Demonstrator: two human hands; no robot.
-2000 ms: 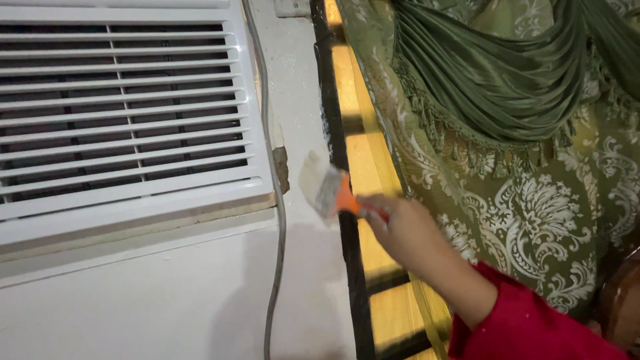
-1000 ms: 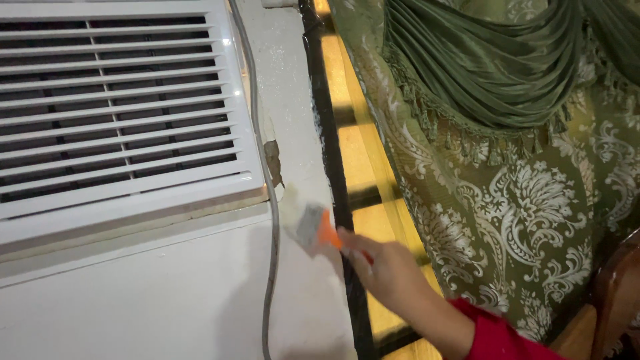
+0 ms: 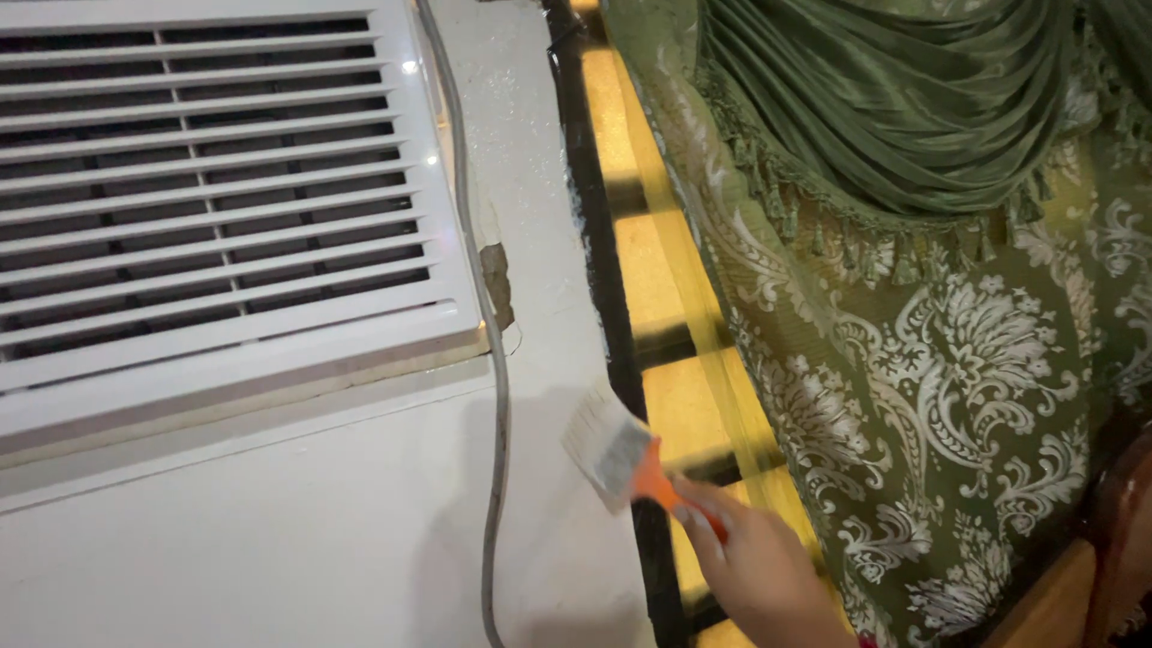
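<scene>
My right hand [image 3: 756,558] grips the orange handle of a flat paintbrush [image 3: 621,450] at the lower centre right. The brush head is pale and slightly blurred; its bristles lie against or just over the white wall [image 3: 549,540], beside the dark window frame [image 3: 621,333]. Above it the wall strip looks wet and shiny. A chipped patch [image 3: 497,286] of bare grey-brown wall shows next to a grey cable [image 3: 498,432], which hangs down the wall. My left hand is out of view.
A white louvred air conditioner grille [image 3: 450,297] fills the upper left. Yellow-lit window panes [image 3: 657,270] with dark bars run down the middle. Green patterned curtains [image 3: 954,405] with a tasselled swag [image 3: 882,117] hang at the right. Part of a brown wooden piece of furniture [image 3: 1044,594] shows at the lower right.
The brush in my right hand has moved down along the wall strip, from near the chipped patch to below it. My grip on it stays the same.
</scene>
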